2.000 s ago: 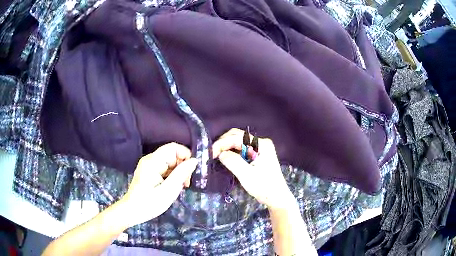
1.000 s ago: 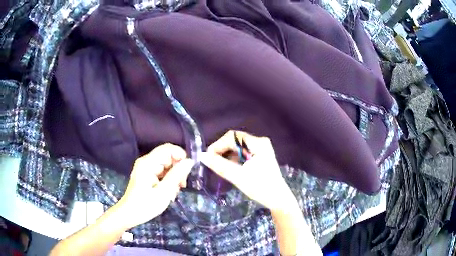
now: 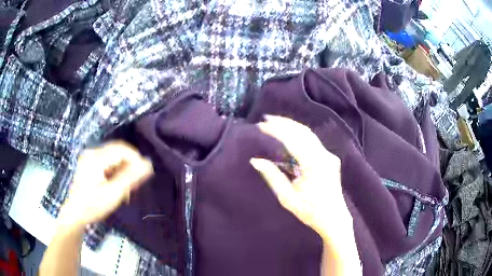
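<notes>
The jacket lies inside out in front of me, its dark purple inner side [image 3: 253, 215] facing up. A narrow plaid seam strip [image 3: 188, 215] runs down it, below a rounded purple opening. My left hand [image 3: 110, 178] is blurred over the jacket's left part, fingers curled; whether it holds anything is unclear. My right hand [image 3: 307, 172] is above the purple cloth, thumb and forefinger apart, with the small thread snips [image 3: 292, 166] partly hidden in the palm. A pale thread [image 3: 153, 216] lies on the purple at left.
Plaid cloth [image 3: 243, 43] lies behind the jacket, with more plaid garments [image 3: 32, 102] at left. Grey-brown speckled garments [image 3: 466, 199] hang at right. A white table edge [image 3: 32, 194] shows at lower left. A bright blue thing [image 3: 400, 38] is at upper right.
My hands have let go of the seam strip and moved up and apart. The view has shifted: the jacket appears lower, and more plaid cloth shows behind it.
</notes>
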